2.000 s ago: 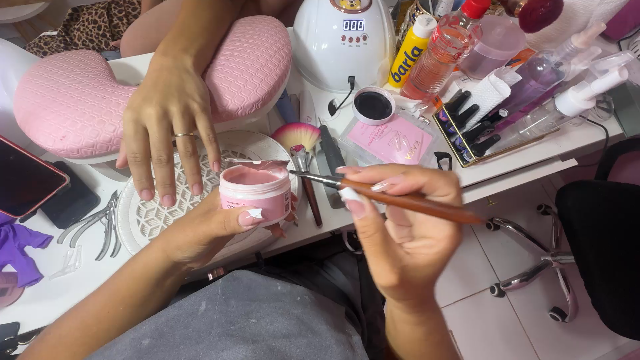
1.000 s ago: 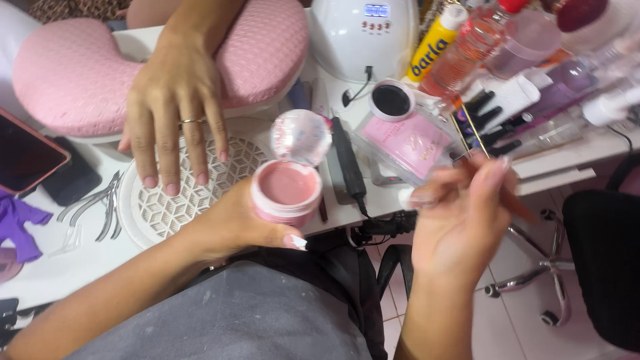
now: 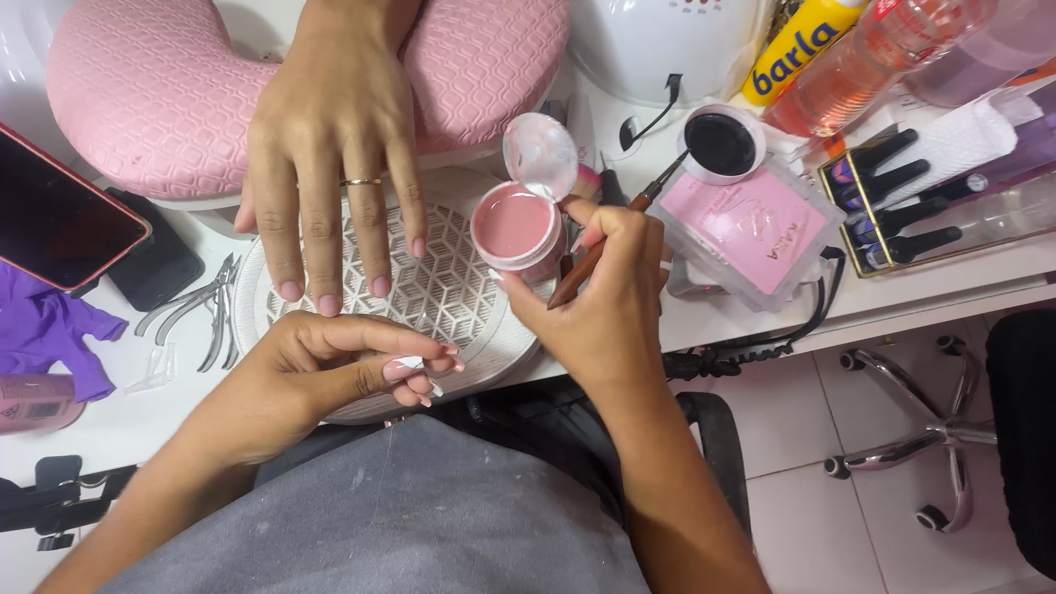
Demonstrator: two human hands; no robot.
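Note:
My right hand point(image 3: 598, 289) grips an open jar of pink gel point(image 3: 518, 227) by its side, over the right edge of the round patterned grille point(image 3: 412, 280). The same hand also holds a brush with a brown wooden handle point(image 3: 582, 272), its bristles pointing up and right toward a small pot of black contents point(image 3: 719, 144). My left hand point(image 3: 355, 363) is below the other person's hand point(image 3: 330, 165), fingers curled with the thumb near them; nothing clear shows between them. The other person's hand wears a ring and lies palm down, fingers over the grille.
A pink armrest cushion point(image 3: 157, 99) lies behind the grille. Cuticle nippers point(image 3: 194, 305), a phone point(image 3: 66, 214) and a purple glove point(image 3: 49, 330) are on the left. On the right are a pink case point(image 3: 742, 223), a tray of dark-capped bottles point(image 3: 891, 198) and larger bottles point(image 3: 883, 58).
The pink jar has passed from my left hand to my right hand. My right hand has moved left with the brush. The view has moved closer to the table.

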